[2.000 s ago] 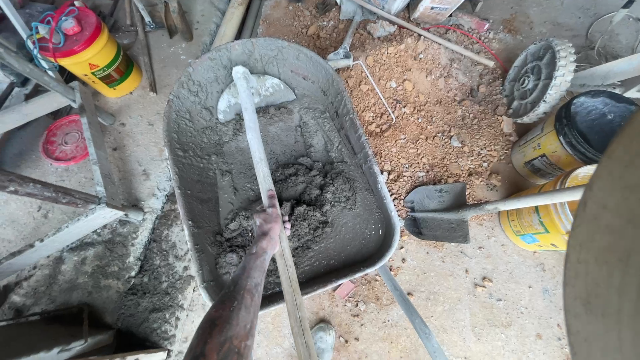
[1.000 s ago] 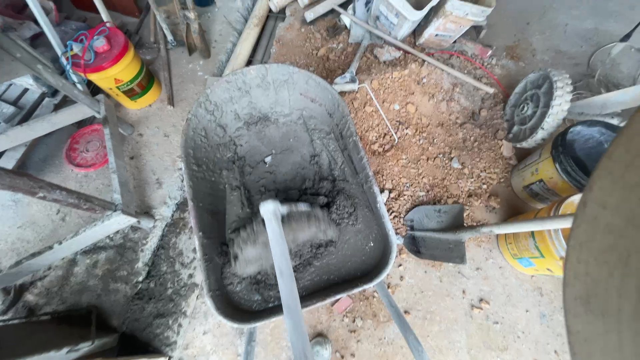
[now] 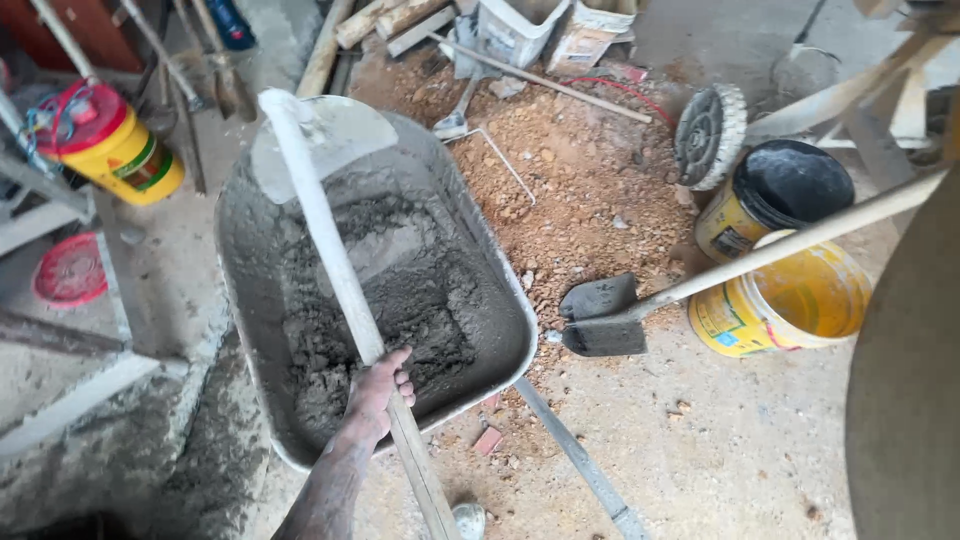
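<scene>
My left hand [image 3: 379, 390] grips the wooden handle [image 3: 345, 292] of a hoe, its fingers wrapped around the shaft above the near edge of a wheelbarrow tray [image 3: 525, 322]. The hoe's broad, pale blade [image 3: 352, 135] is over the far left end of the tray, its socket coated in grey. Wet grey mortar [image 3: 420, 300] lies in the tray, rough and lumpy, with a smoother patch near the middle. The lower end of the handle runs out of the bottom of the view. My right hand is not in view.
A shovel [image 3: 607, 315] leans across a yellow bucket [image 3: 780, 300] at right, near a black-rimmed bucket [image 3: 712, 225] and a wheel [image 3: 709, 139]. Reddish rubble [image 3: 570, 187] lies beyond the tray. Metal framing [image 3: 82, 397] and a red-lidded bucket [image 3: 135, 157] stand left. A shoe tip [image 3: 469, 519] shows below.
The hoe blade has moved from the mortar at the tray's near part to its far left end. My left hand, out of view one second ago, is visible again on the handle.
</scene>
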